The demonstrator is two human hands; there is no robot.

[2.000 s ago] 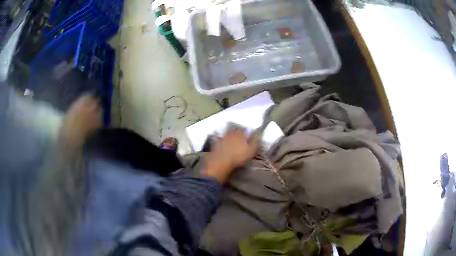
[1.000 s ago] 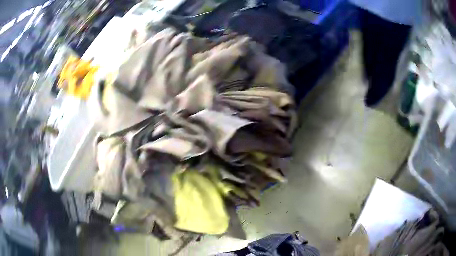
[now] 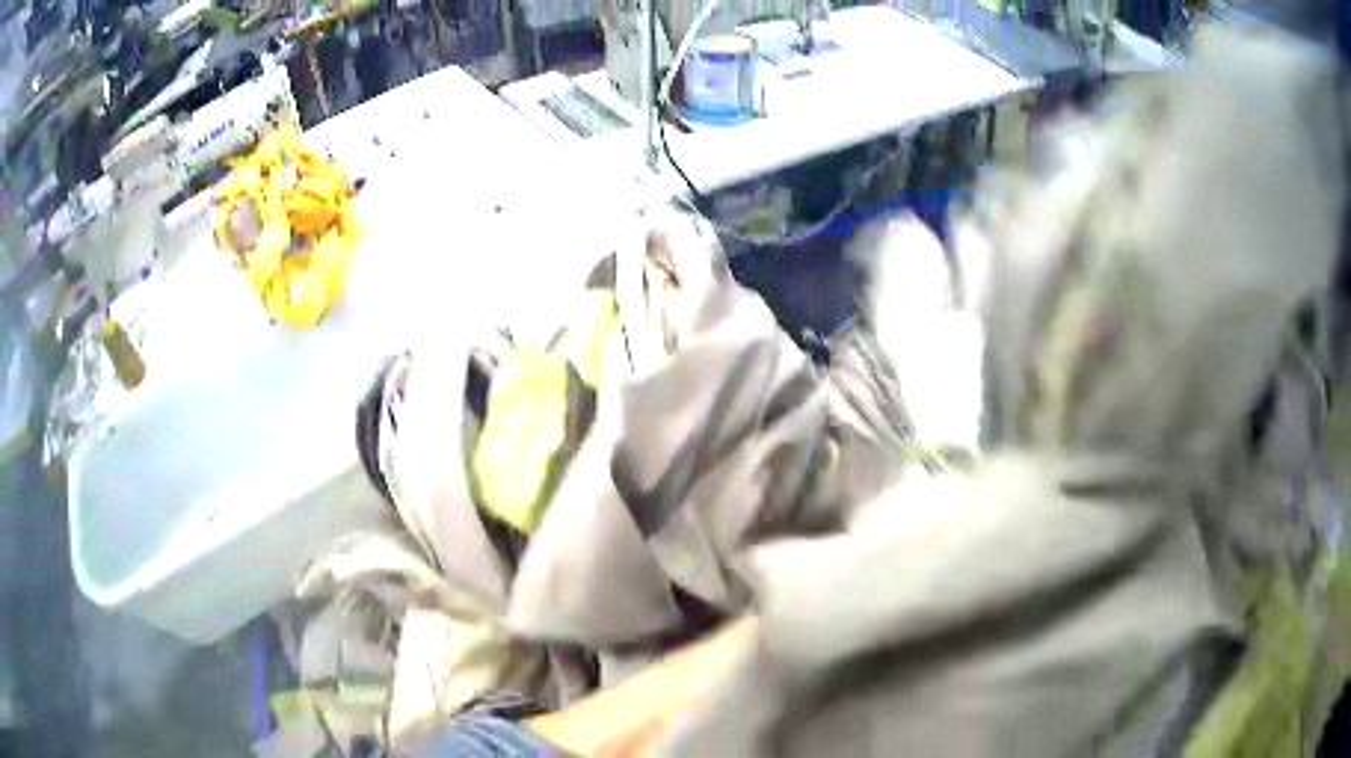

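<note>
A large taupe bundle (image 3: pixel 1008 578) fills the right side, close to the camera and blurred, with yellow-green cloth (image 3: pixel 1259 652) at its lower right. More taupe pieces (image 3: pixel 711 430) lie heaped in the middle, with a yellow-green piece (image 3: pixel 523 437) among them. A bare forearm, apparently my left, comes from a blue-grey sleeve (image 3: pixel 496 732) at the bottom edge and runs against the near cloth. My left hand is hidden by the cloth, so its grip does not show. My right hand is not in view.
A white tub (image 3: pixel 222 548) stands at the left beside a white table (image 3: pixel 430 163) bearing an orange-yellow heap (image 3: pixel 292 230). Behind are another white worktable (image 3: pixel 889 74), a blue-white cylindrical item (image 3: pixel 720 80) and a thin upright pole.
The view has swung from the floor and grey bin to the tub and tables. A large taupe bundle now shows high and close on the right. The white sheet is out of view.
</note>
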